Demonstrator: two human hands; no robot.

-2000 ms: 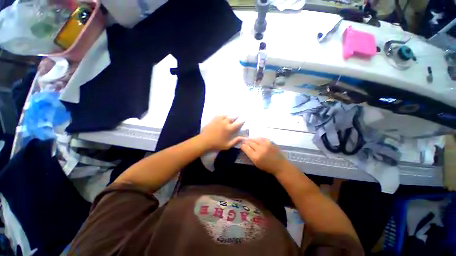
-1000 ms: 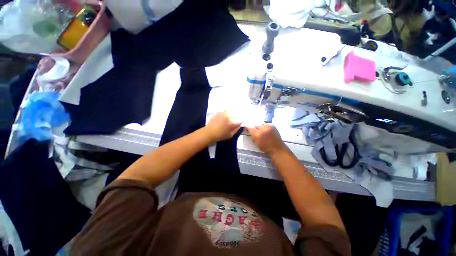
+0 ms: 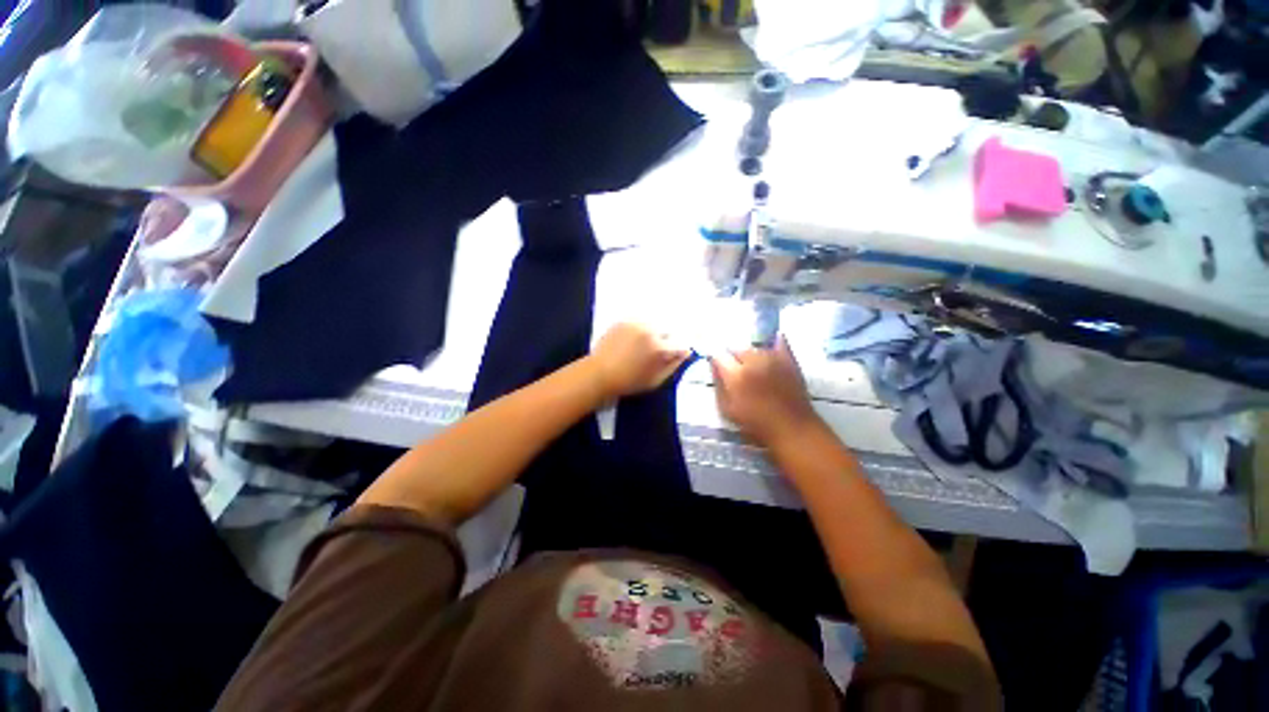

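Observation:
My left hand (image 3: 640, 360) and my right hand (image 3: 756, 381) are close together on the white table, just left of and below the needle area of the sewing machine (image 3: 849, 253). The fingertips of both hands pinch the top edge of a dark panel (image 3: 643, 442), which hangs over the table's front edge toward my lap. A small white piece (image 3: 607, 420) shows beside it below my left hand. Glare hides the detail at the fingertips. A long dark strip (image 3: 536, 313) lies left of my left hand.
Large dark panels (image 3: 355, 278) lie at the left. A pink basket (image 3: 272, 174), blue crumpled material (image 3: 156, 351) and a white bundle (image 3: 411, 49) are around them. Grey strips (image 3: 926, 376) with black loops (image 3: 991, 424) lie right of the needle. A pink block (image 3: 1019, 181) sits on the machine. A crate (image 3: 1134, 647) is at lower right.
Both hands moved up the table toward the needle area, bringing the dark panel's edge with them. My right hand shifted slightly right, so a small gap shows between the hands. The view also shifted.

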